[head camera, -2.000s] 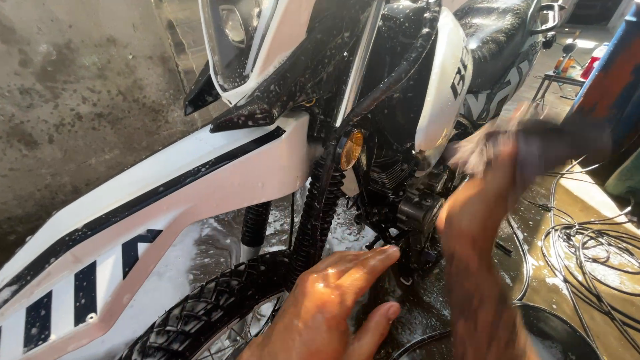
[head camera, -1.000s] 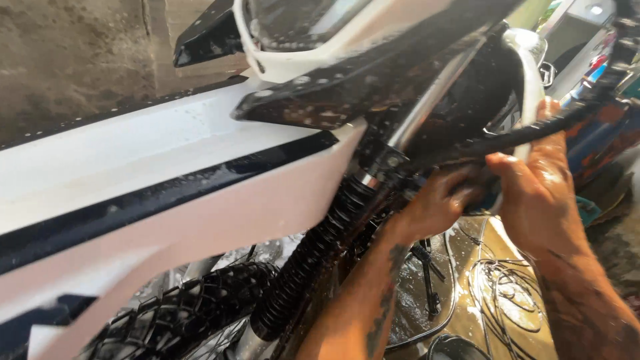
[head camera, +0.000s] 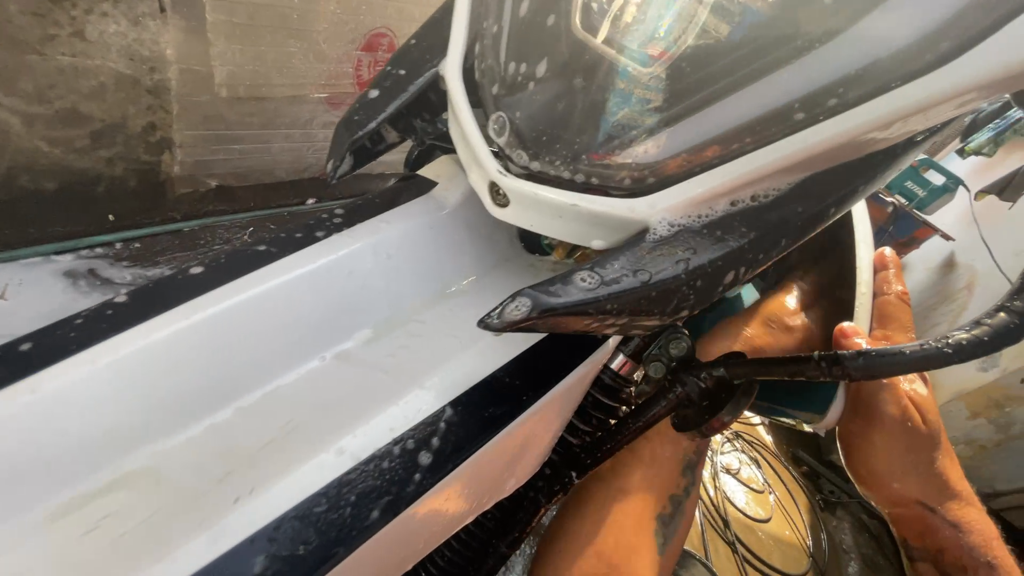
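Note:
A wet white and black motorcycle fills the view, its headlight cowl (head camera: 552, 208) and long white front fender (head camera: 304, 344) spotted with suds. My right hand (head camera: 896, 360) lies against the rim of a curved white side panel (head camera: 862, 264), thumb and a finger spread along the edge. My left hand (head camera: 776, 320) reaches in on the inner side of that panel, behind the fork; its fingers are blurred and mostly hidden, so what it holds cannot be told. A black handguard-like bar or cable (head camera: 872, 364) crosses in front of both arms.
Below the arms, coiled thin black hose or cable (head camera: 740, 496) lies on the wet floor. A teal tool case (head camera: 924, 184) stands behind the panel at right. A cardboard sheet (head camera: 264, 96) leans on the back wall, with a green hose (head camera: 160, 230) below it.
The view has moved in closer over the fender and headlight. Two seconds ago my left hand was apart from my right, near the front wheel; now both are at the side panel.

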